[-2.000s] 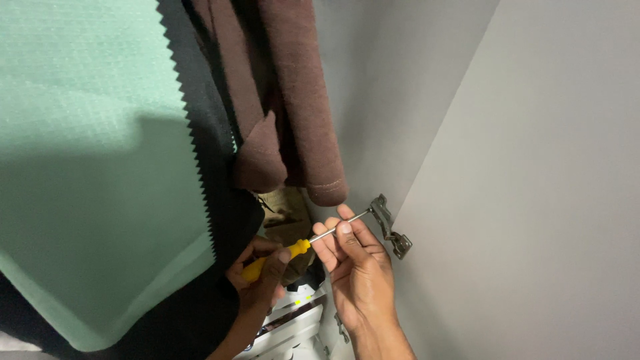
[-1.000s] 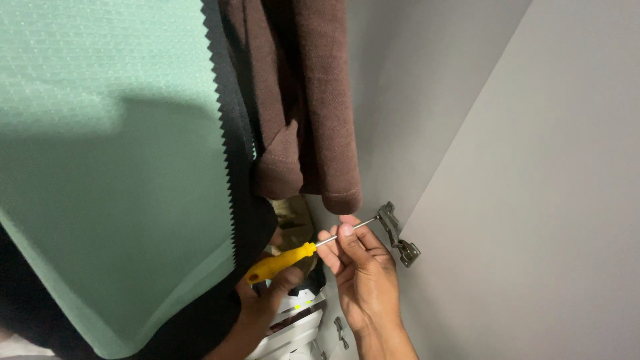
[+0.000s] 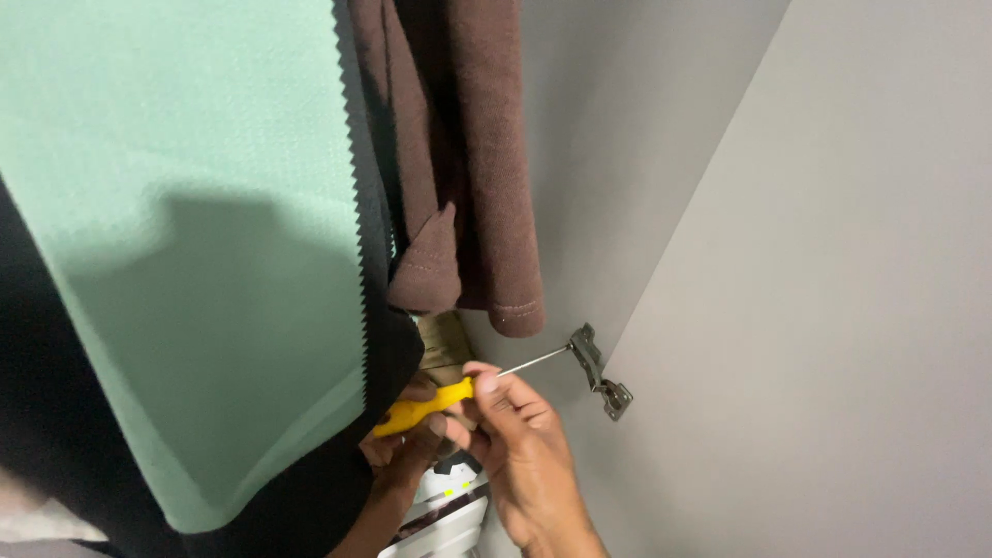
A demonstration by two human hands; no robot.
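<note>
A metal cabinet hinge (image 3: 589, 356) joins the grey side panel to the door panel, its cup end on the door. The tip of a screwdriver (image 3: 425, 407) with a yellow handle and thin steel shaft meets the hinge's arm, the tool tilted up to the right. My left hand (image 3: 407, 457) is closed around the handle, partly hidden by dark cloth. With thumb and fingers, my right hand (image 3: 519, 442) pinches the screwdriver where the shaft enters the handle.
A light green fabric with a zigzag edge (image 3: 232, 310) and a brown garment (image 3: 500, 194) hang at left, close to my hands. The grey side panel (image 3: 620, 155) meets the door panel (image 3: 837, 271) at right. White objects (image 3: 449, 527) lie below.
My right hand has moved back along the shaft toward the handle, away from the hinge. The screwdriver's tip remains at the hinge.
</note>
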